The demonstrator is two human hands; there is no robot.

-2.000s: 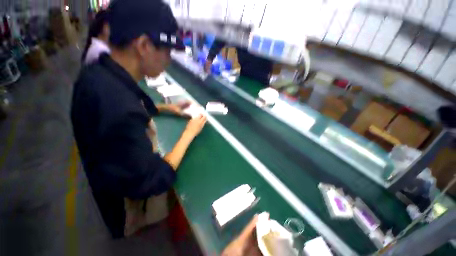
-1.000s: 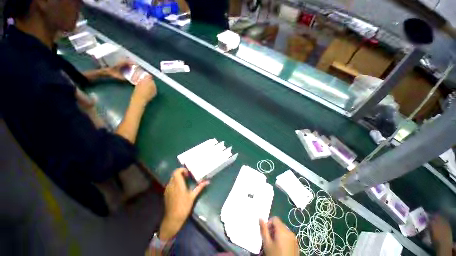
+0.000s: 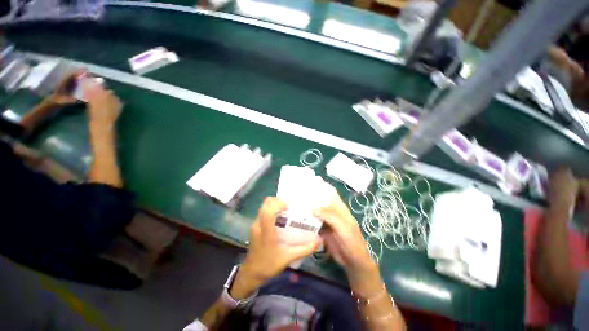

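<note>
My left hand (image 3: 271,236) and my right hand (image 3: 342,233) both hold a white folded carton (image 3: 302,221) with a black barcode print, in front of me. White flat box blanks (image 3: 303,184) show just beyond and above the carton; whether they are held or lie on the worktop is hard to tell. Set-aside white cartons (image 3: 229,173) stand in a row to the left, pointed flaps up. A small white stack of cards (image 3: 350,172) lies to the right, beside a loose tangle of pale rings (image 3: 391,213).
A thicker pile of white blanks (image 3: 465,236) lies at right, beside a red mat (image 3: 535,258) and another person's arm (image 3: 558,239). White-and-purple packs (image 3: 491,161) lie along the belt. A pale rail (image 3: 245,113) and slanting grey post (image 3: 478,81) stand beyond. A person's hands (image 3: 90,94) work at left.
The view has swung right and down. My hands, apart before with the left beside the set-aside cartons and the right at the blanks, have come together on the barcoded carton.
</note>
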